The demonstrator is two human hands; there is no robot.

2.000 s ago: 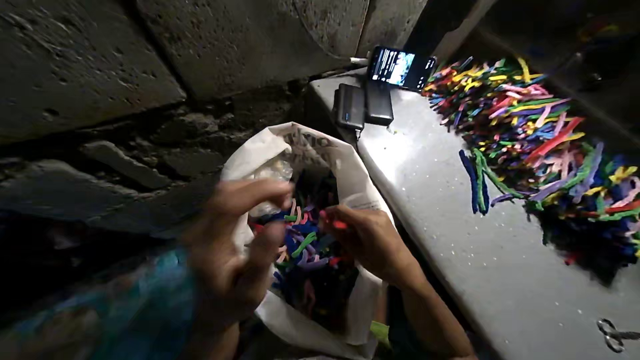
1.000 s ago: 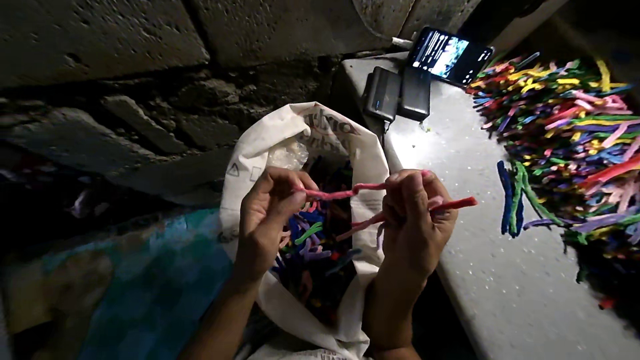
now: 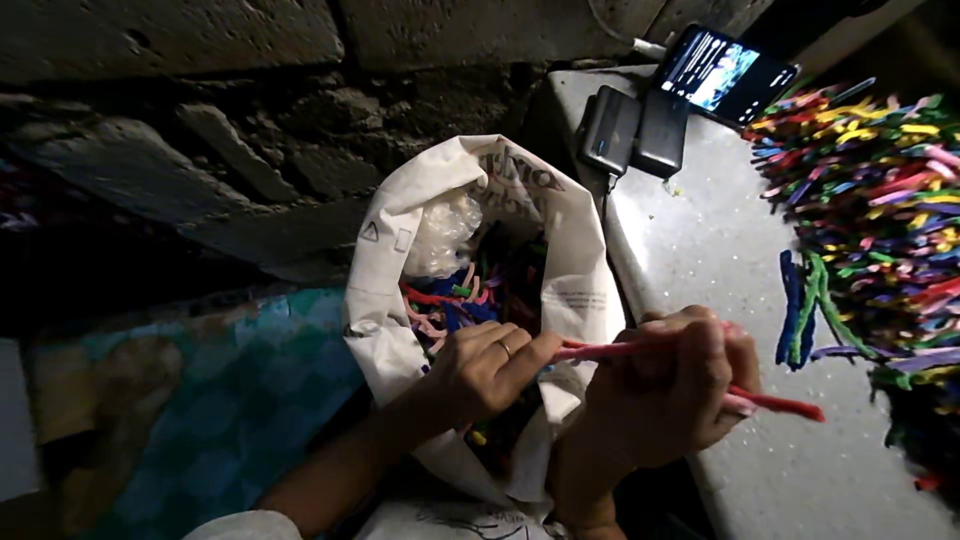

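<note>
A pink and red fuzzy strip (image 3: 611,350), like a soft fabric cord, runs between my two hands. My left hand (image 3: 487,371), with a ring on one finger, pinches its left end. My right hand (image 3: 675,382) grips it further along, and a red end sticks out to the right beyond the fingers. Both hands are over the front part of an open white sack (image 3: 382,300) with a folded-down rim. Inside the sack lie many coloured strips (image 3: 465,300) and a crumpled clear plastic bag (image 3: 442,232). My hands hide part of the contents.
On the pale speckled counter (image 3: 705,247) at the right lie a large heap of coloured strips (image 3: 885,217), a few separate blue and green strips (image 3: 806,315), two black power banks (image 3: 611,131) and a lit phone (image 3: 724,75). A rough block wall (image 3: 187,45) stands behind the sack.
One second ago the pink strip was stretched between my raised hands over the sack. Both hands are now lower in view, with the right hand further right, still holding strip material.
</note>
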